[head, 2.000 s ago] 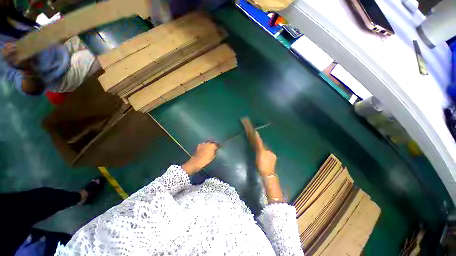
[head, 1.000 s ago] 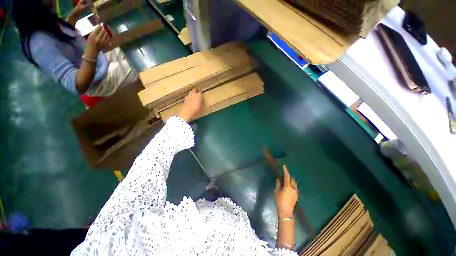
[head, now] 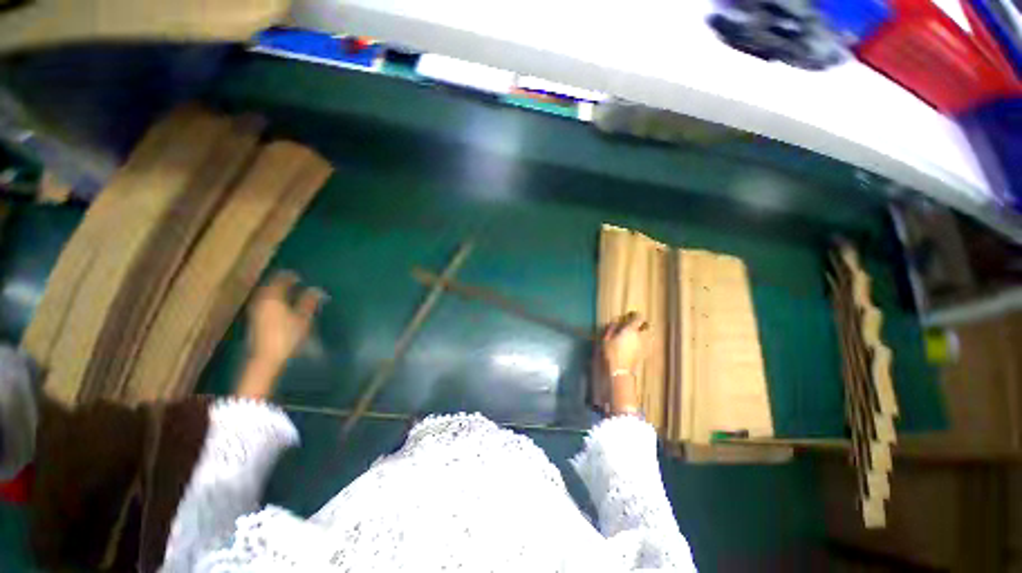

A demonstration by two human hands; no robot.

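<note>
Two cardboard strips on edge cross near the upper ends on the green bench; one long strip (head: 395, 353) runs down-left, the other (head: 510, 304) runs right towards my right hand. My left hand (head: 278, 325) is blurred, fingers apart, with nothing visible in it, between the crossed strips and the left-hand strip stack (head: 168, 241). My right hand (head: 623, 345) lies on the left part of the right-hand strip stack (head: 717, 336), fingers bent; whether it grips a strip cannot be told.
A stepped, zigzag-edged bundle (head: 869, 381) lies at the far right. A white shelf (head: 650, 56) with a red bin (head: 936, 62) spans the back. A brown open carton (head: 84, 481) is at the lower left, with part of a person at the left edge.
The view has turned to the right. My left hand has left the left-hand stack and shows no strip. My right hand has moved from beside the crossed strips onto the right-hand stack.
</note>
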